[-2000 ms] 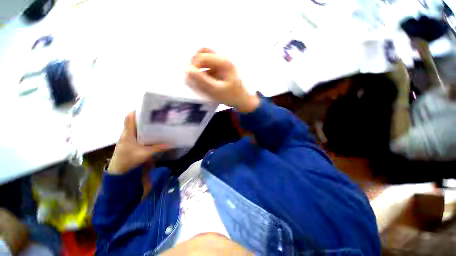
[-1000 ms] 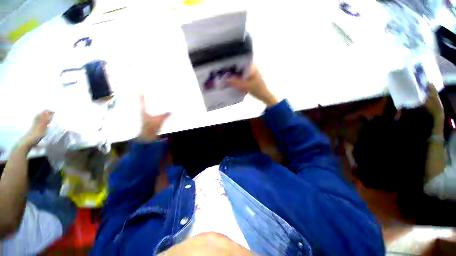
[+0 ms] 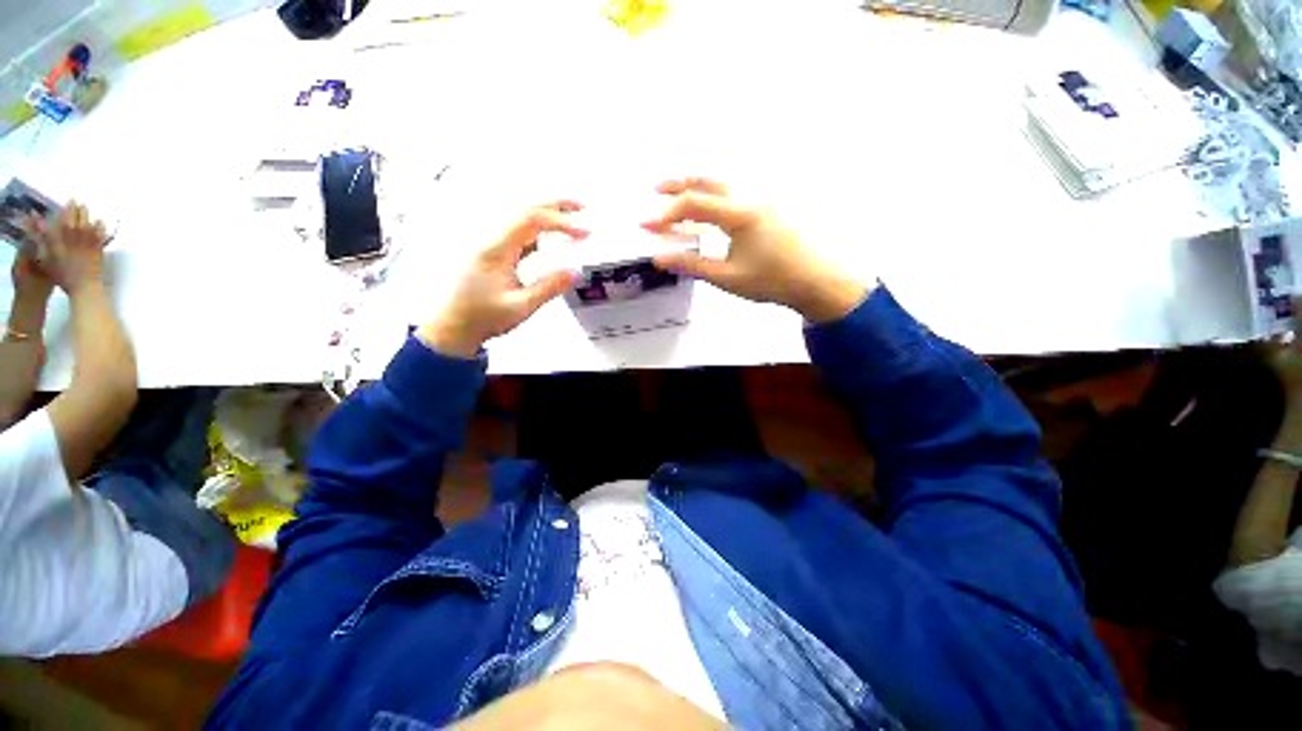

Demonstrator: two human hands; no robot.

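A white retail box (image 3: 637, 303) with a dark purple-and-black picture stands on the white table near its front edge, straight in front of me. My left hand (image 3: 517, 280) is at the box's left side, thumb against it and fingers curved around its upper part. My right hand (image 3: 748, 254) is at its right side, with thumb and fingers at the upper part. The box's top is pale and blends into the bright table, so I cannot tell if a flap stands open.
A smartphone (image 3: 351, 204) lies at left on a patterned pouch. A stack of white printed boxes (image 3: 1097, 132) lies at right, beside clear plastic wrap (image 3: 1245, 160). A yellow heap (image 3: 636, 13) is at the far side. People sit at both sides, each with hands at a box.
The box, open with its lid raised one second ago, now looks shorter and sits nearer the table edge. My left hand has moved from the bare table onto it; both hands now flank it.
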